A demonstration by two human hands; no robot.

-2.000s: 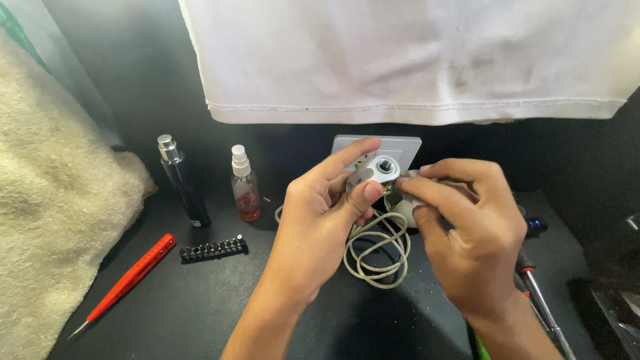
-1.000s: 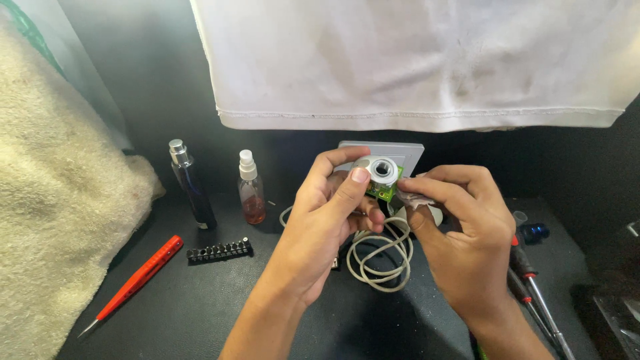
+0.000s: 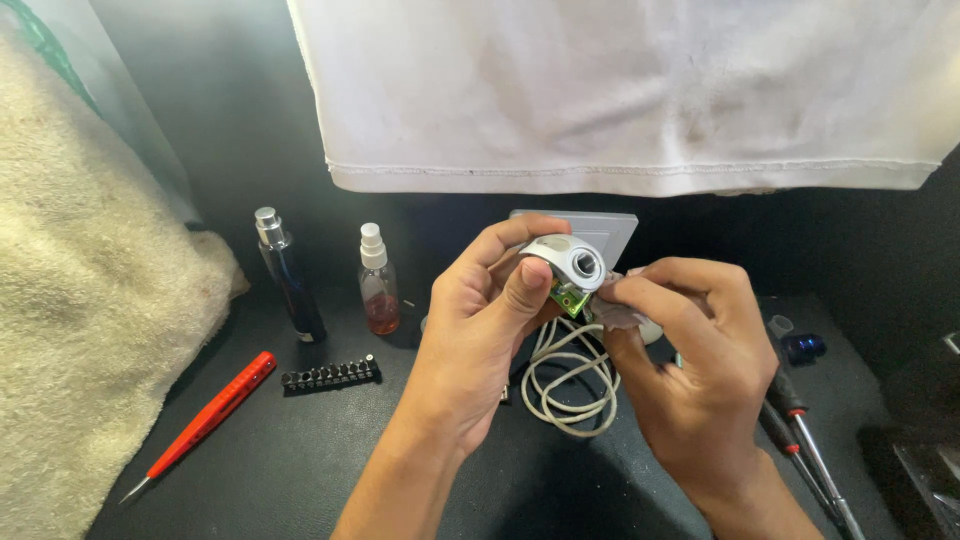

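Note:
Between its thumb and fingers my left hand [image 3: 487,322] grips a small silver-white webcam housing [image 3: 564,259] with a round lens ring, tilted to the right. A green circuit board [image 3: 570,298] shows beneath the housing. My right hand [image 3: 690,352] pinches a crumpled pale tissue or cloth [image 3: 621,311] against or close beside the housing's lower right edge; the exact contact is hidden by the fingers. A coiled beige cable [image 3: 574,427] lies on the dark surface below both hands. Behind my right fingers, a rounded white part [image 3: 651,331] is partly hidden.
Left on the dark surface are a red pointed tool [image 3: 214,412], a screwdriver bit holder [image 3: 331,375], a dark spray bottle [image 3: 292,289] and a clear one with reddish liquid [image 3: 380,300]. Screwdrivers [image 3: 821,457] lie right. A grey flat box [image 3: 619,232] stands behind; white cloth [image 3: 600,97] hangs above.
The webcam housing has turned in my left hand, and its lens ring now points more to the right. My right hand keeps the tissue or cloth beside it.

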